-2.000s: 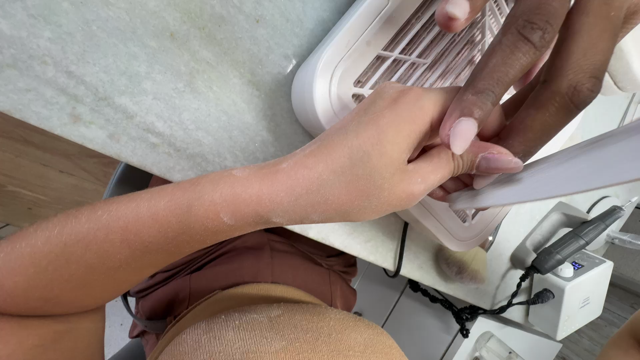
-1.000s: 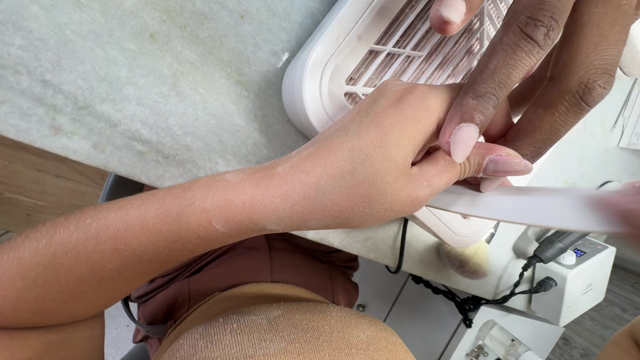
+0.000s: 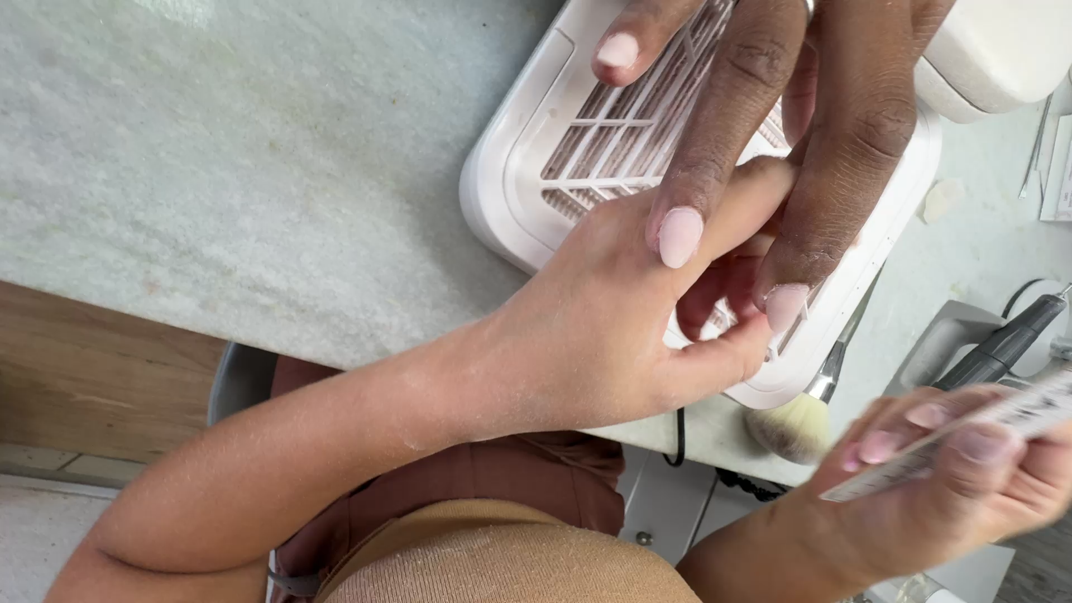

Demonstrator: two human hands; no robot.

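My left hand (image 3: 620, 310) reaches in from the lower left. Its thumb and fingers are around a finger of another person's hand (image 3: 863, 142), the thumb tip close beside that finger's pale pink nail. A second finger of that hand rests on the back of mine. At the lower right, my right hand (image 3: 946, 486) grips a pale nail file (image 3: 913, 461) that bears printing and is slightly blurred; it is apart from the other hand. Beneath the hands lies a white nail dust collector (image 3: 511, 180) with a slotted grille, part of which is hidden.
A soft dust brush (image 3: 791, 431) lies beside the dust collector on the marble-look table (image 3: 251, 167). A dark nail drill handpiece (image 3: 1005, 343) rests in a grey holder behind my right hand. A white rounded object (image 3: 997, 50) stands at the top right. A black cable hangs at the table edge.
My right hand, with the file, has moved back from the held fingers to the lower right. My left thumb has shifted, and the other person's fingers are more spread. The view is closer.
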